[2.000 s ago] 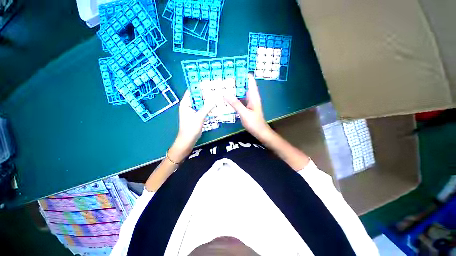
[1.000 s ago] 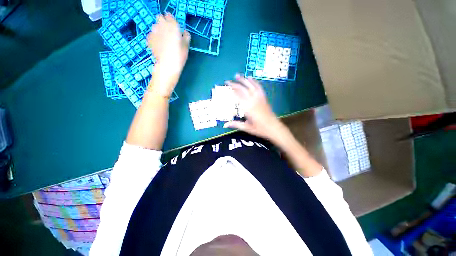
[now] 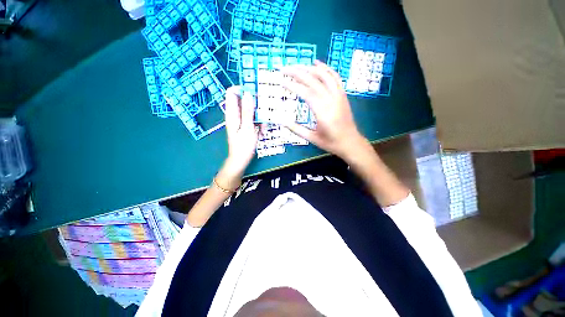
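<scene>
A blue keycap frame (image 3: 248, 62) lies in front of me with a white keycap block (image 3: 269, 99) inside its opening. My left hand (image 3: 240, 133) grips the frame's left edge. My right hand (image 3: 328, 111) lies over the frame's right side with fingers on the white block, hiding part of both. More white blocks (image 3: 271, 147) show below the frame's near edge. Combined sets (image 3: 368, 71) of blue grid with white centre are stacked at the right. Loose blue frames (image 3: 179, 46) overlap in a pile at the back left, and more (image 3: 266, 18) lie behind the held frame.
The green bench top (image 3: 93, 136) reaches to the left. A large carton flap (image 3: 483, 74) covers the right side. A lower open carton (image 3: 505, 210) holds packed white sets (image 3: 459, 186). Striped printed sheets (image 3: 111, 247) lie below the bench. A white tray end (image 3: 132, 7) is at the back.
My left hand has come back from the frame pile, and a blue frame now lies over the loose white blocks. My right hand has moved onto the frame and block.
</scene>
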